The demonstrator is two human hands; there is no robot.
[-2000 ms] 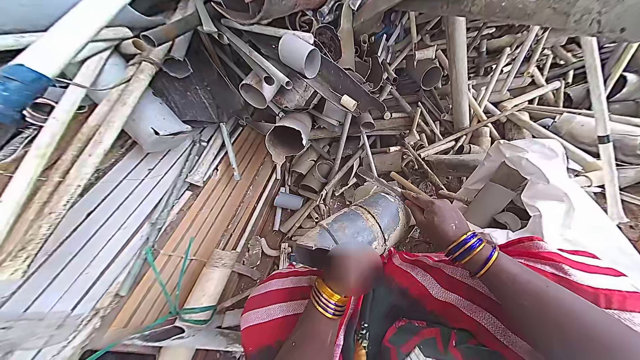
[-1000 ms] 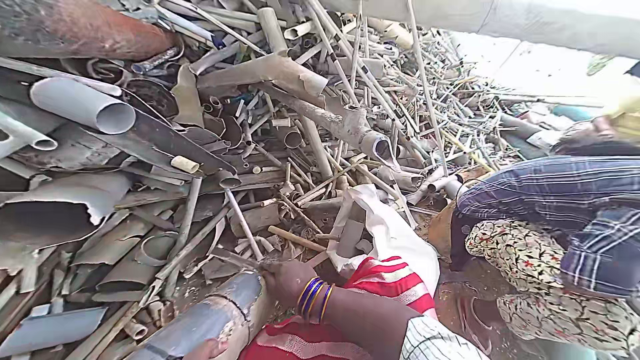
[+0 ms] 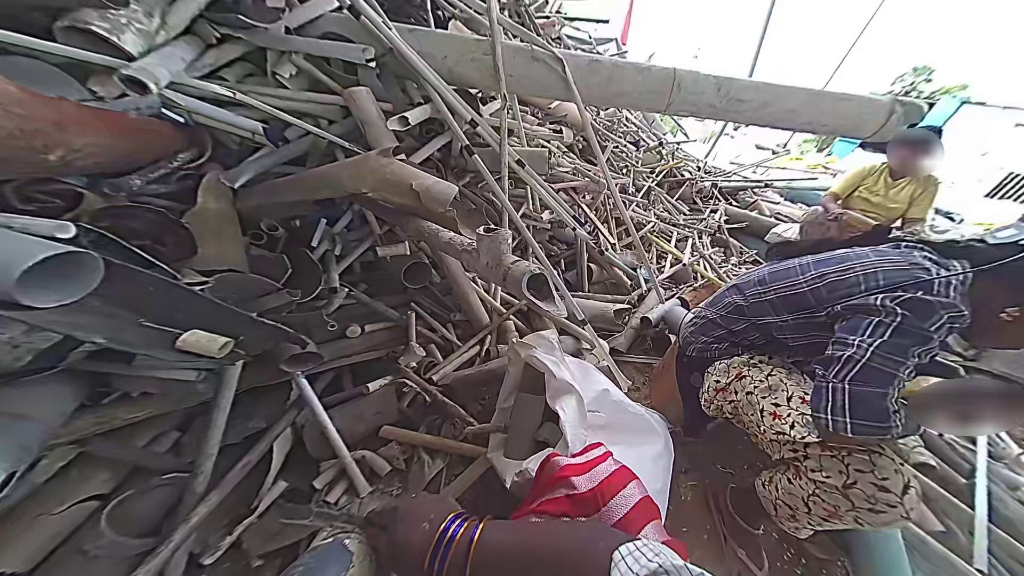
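Note:
At the bottom edge, my right hand (image 3: 408,528), with blue and gold bangles at the wrist, lies beside a grey pipe piece (image 3: 332,554) that is cut off by the frame. Its fingers are blurred against the scrap, so whether they grip anything cannot be told. My left hand is out of the frame. Just beyond my right hand are a thin light-grey pipe (image 3: 332,436) and a short tan stick (image 3: 432,442). A white sack (image 3: 616,416) stands open with pipe pieces in its mouth, beside red and white striped cloth (image 3: 596,496).
Broken pipes are heaped ahead and to the left, with a thick long pipe (image 3: 640,84) across the top. A co-worker in a checked shirt (image 3: 824,320) bends close on the right. Another person in yellow (image 3: 884,196) sits farther back. A large grey pipe (image 3: 48,268) lies at left.
The view has swung far up and to the right, bringing the co-workers into sight. My left hand and most of the grey pipe, visible two seconds ago, have left the frame.

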